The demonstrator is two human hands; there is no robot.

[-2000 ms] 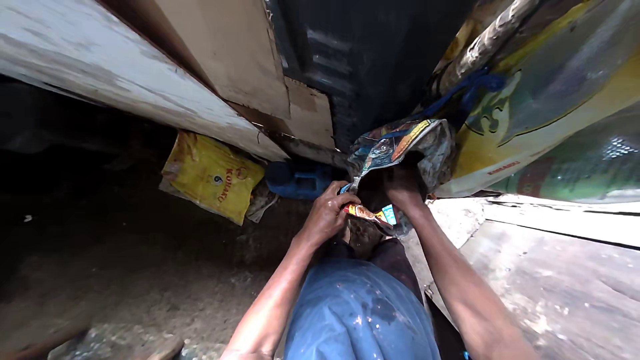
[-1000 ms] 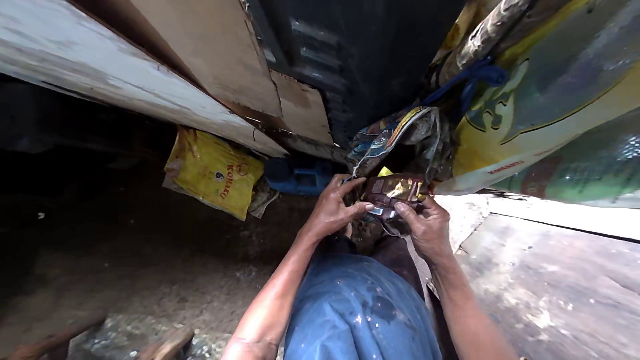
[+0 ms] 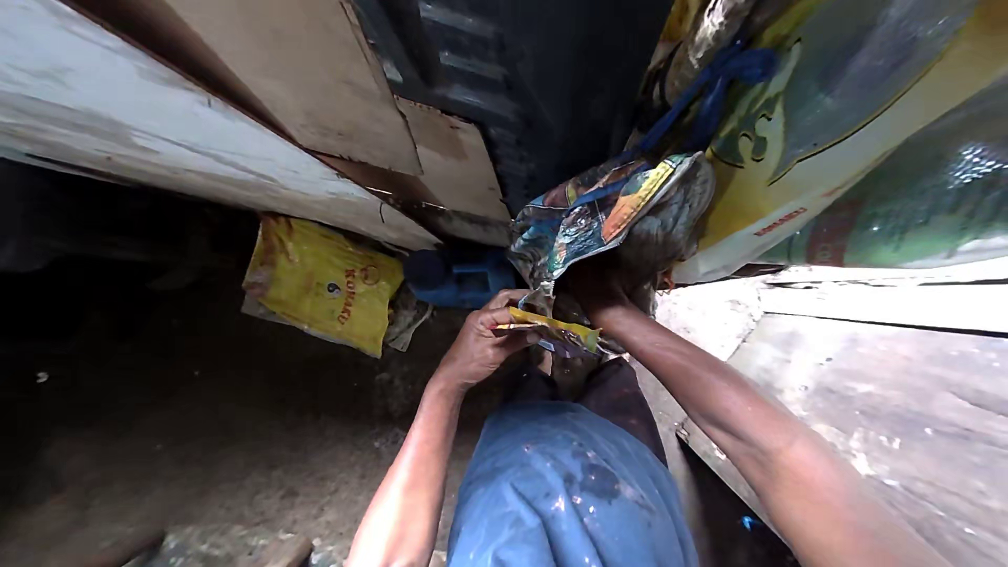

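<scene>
My left hand is closed on small yellow and dark plastic packets, held in front of my body. Beside it a printed plastic sack with a grey inner side hangs with its mouth open, its upper part near a blue tie. Inside that mouth is my right hand; its fingers are hidden in shadow, so what they touch cannot be seen. The near edge of the sack lies close to the fingers of my left hand.
A yellow plastic sack lies on the ground at left, next to a blue plastic jug. Wooden boards and a dark ribbed panel stand ahead. A large printed sheet hangs at right, above a pale slab.
A second ago both hands held a dark packet in front of the sack. Now my right hand has gone back into the sack's mouth, while my left hand keeps hold of packets.
</scene>
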